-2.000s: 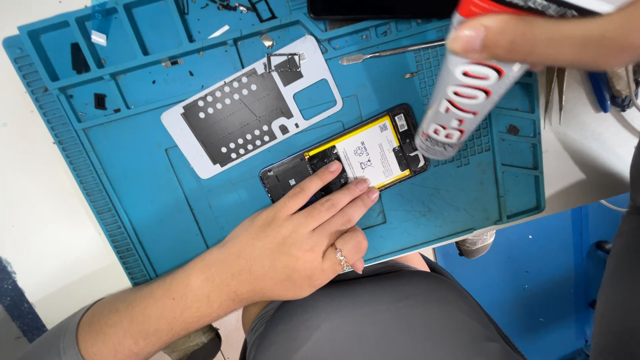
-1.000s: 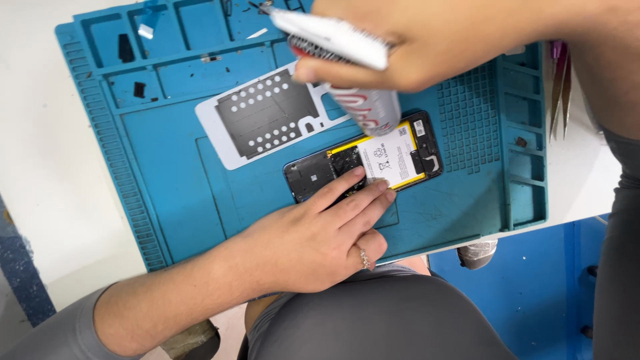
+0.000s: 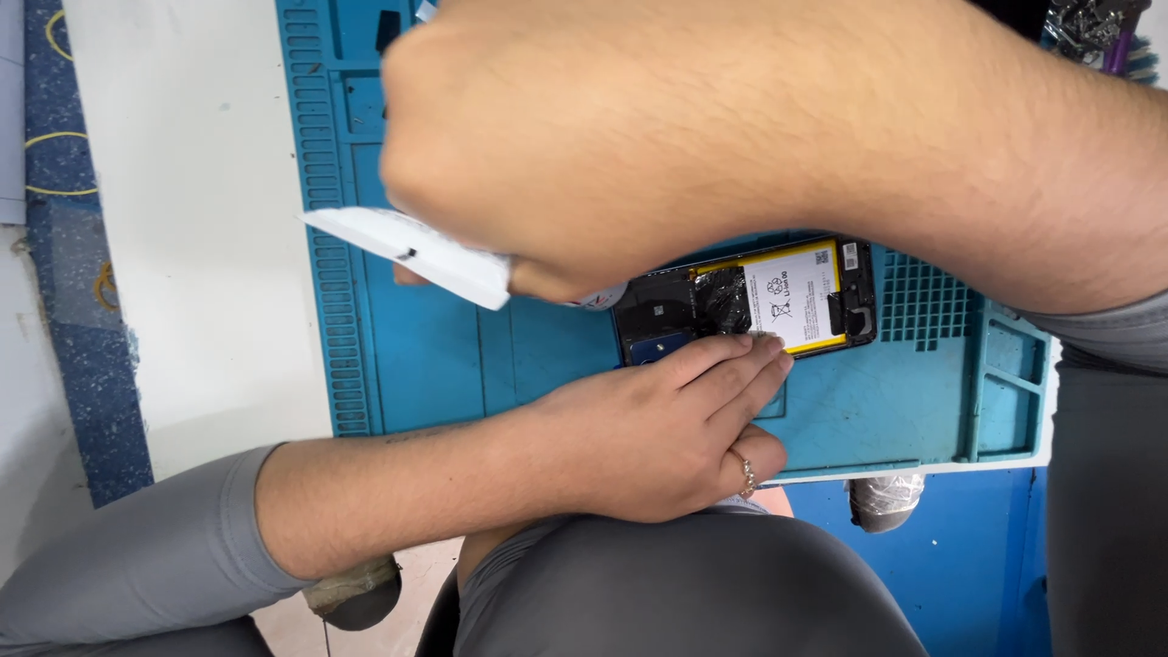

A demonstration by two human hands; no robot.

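Observation:
An opened smartphone (image 3: 853, 315) lies on a blue silicone repair mat (image 3: 566, 365), its inner side up. Its white-labelled battery (image 3: 792, 297) has yellow edges. My left hand (image 3: 693, 420), a ring on one finger, rests its fingertips on the phone's near edge beside the battery. Above the mat, my right hand (image 3: 511, 155) is closed around a glue tube (image 3: 415, 251). The tube's flat white end points left, and its other end is by the phone's left end, mostly hidden under the hand. My right hand and forearm cover the upper mat; the phone's back cover cannot be seen.
The mat's raised compartments (image 3: 1013, 392) run along its right side, with a small grid beside them. A white table (image 3: 201, 274) extends to the left. Purple-handled tools (image 3: 1118, 46) are at the upper right corner. Yellow rings hang or lie at the far left.
My right hand has moved left with the tube, from above the battery to the phone's left end. The left hand stays on the phone. The view has shifted.

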